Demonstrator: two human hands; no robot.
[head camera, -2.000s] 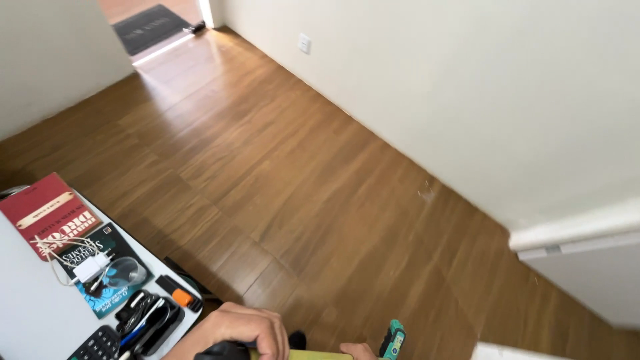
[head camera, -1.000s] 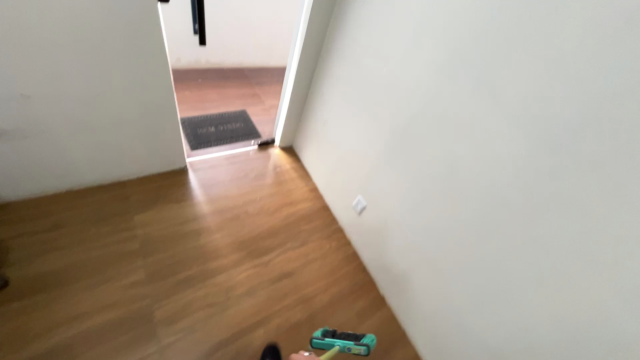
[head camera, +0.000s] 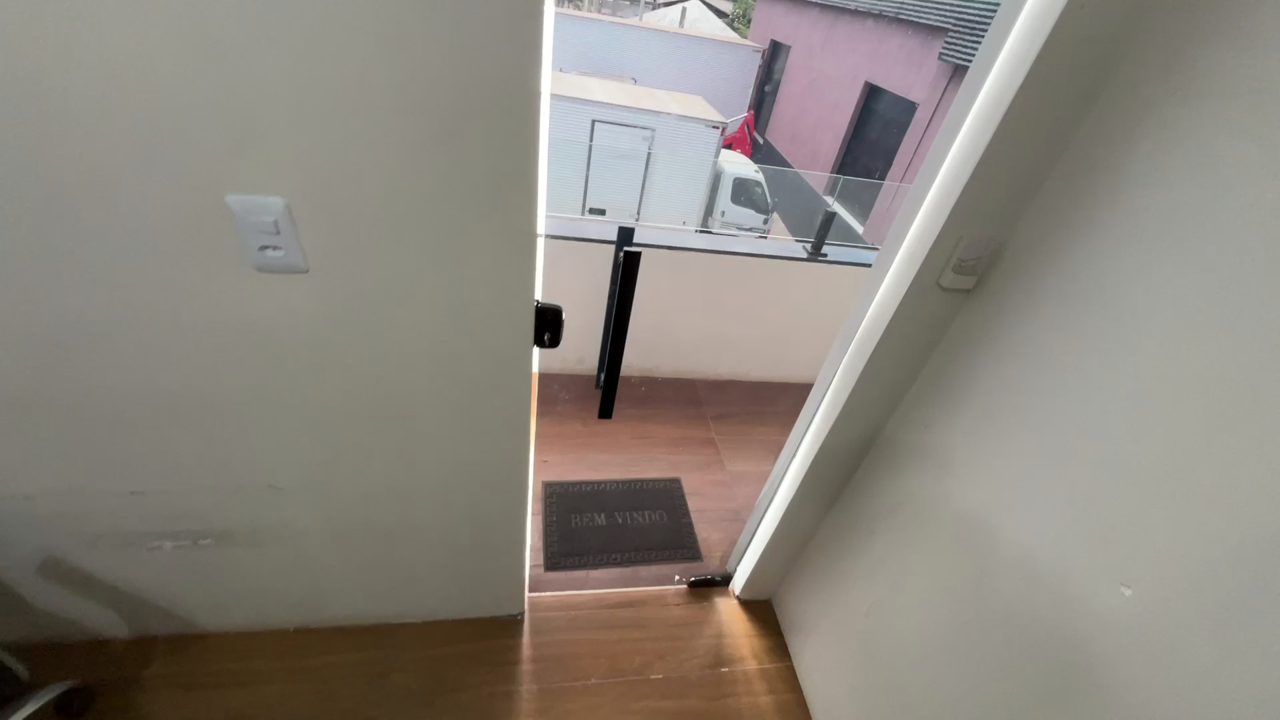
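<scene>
Neither of my hands shows in the head view now, so what they hold is hidden. Ahead stands a glass door (head camera: 680, 420) with a long black vertical pull handle (head camera: 620, 335) and a black lock (head camera: 548, 326) at its left edge. Through the glass, a dark doormat (head camera: 622, 523) bearing writing lies on the reddish-brown floor outside. On the wall left of the doorway is a white switch and socket plate (head camera: 268, 234). A small pale wall fitting (head camera: 966, 263) sits right of the door frame.
Wood-look floor (head camera: 640, 660) runs up to the door's threshold, where a black floor fitting (head camera: 711, 579) sits. Walls flank the doorway. A dark object (head camera: 60, 700), partly cut off, is at the lower left. Beyond the balcony's glass railing (head camera: 830, 205) a white box truck (head camera: 640, 160) is parked.
The view has swung up and left to the doorway. The hands, the green tool and the desk with books, seen in earlier frames, are out of view.
</scene>
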